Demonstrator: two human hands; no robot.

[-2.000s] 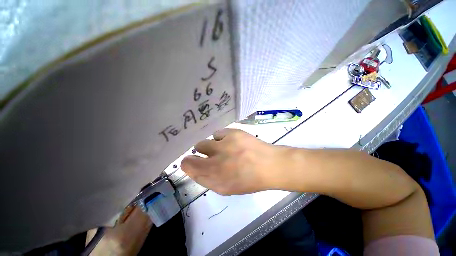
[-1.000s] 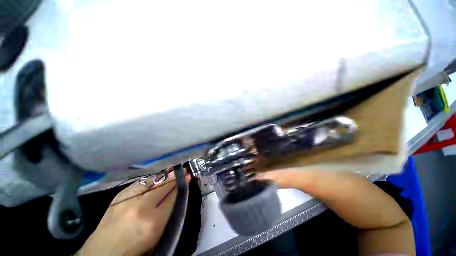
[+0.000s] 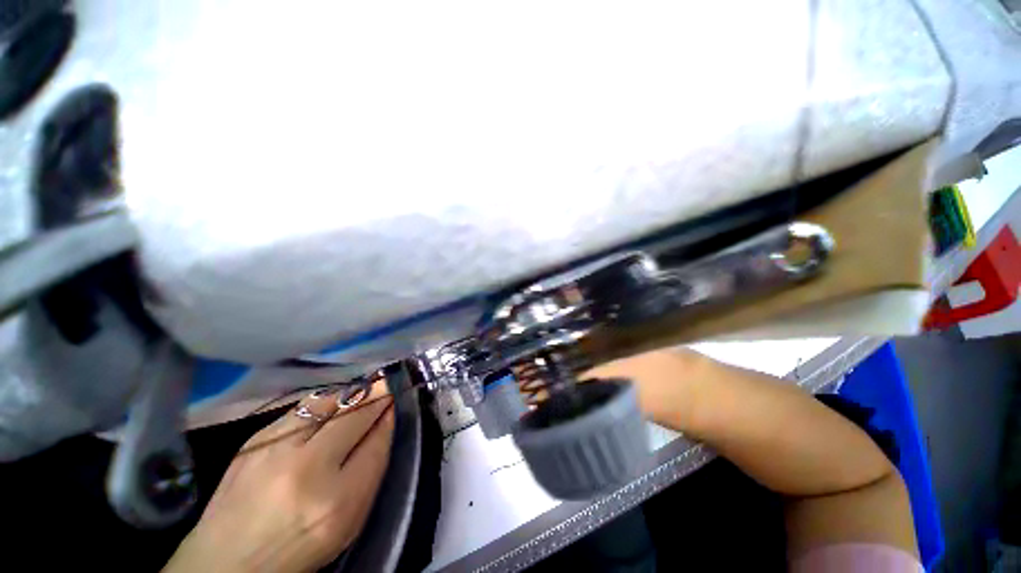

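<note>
The white sewing machine head (image 3: 504, 146) fills the upper view. Its thread tension assembly has shiny discs, a spring and a ribbed grey knob (image 3: 588, 442). My left hand (image 3: 291, 487) lies back up at lower left on black fabric (image 3: 67, 515); its fingertips are hidden under the machine head, so its grip cannot be told. My right forearm (image 3: 773, 437) reaches in from the right; the hand is hidden behind the tension assembly. A grey-blue plastic part (image 3: 498, 405) shows beside the knob. The needle area is hidden.
A tan cardboard piece (image 3: 873, 241) is tucked against the head. The white table (image 3: 481, 492) has a ruler-marked front edge. A blue bin (image 3: 909, 448) with black cloth and a red plastic object (image 3: 985, 285) are at right. A curved dark strap-like part (image 3: 409, 492) crosses beside my left hand.
The view has shifted from the handwritten card to the machine head and tension knob. My right hand, earlier visible over the table, is now hidden. More of my left hand shows than two seconds ago.
</note>
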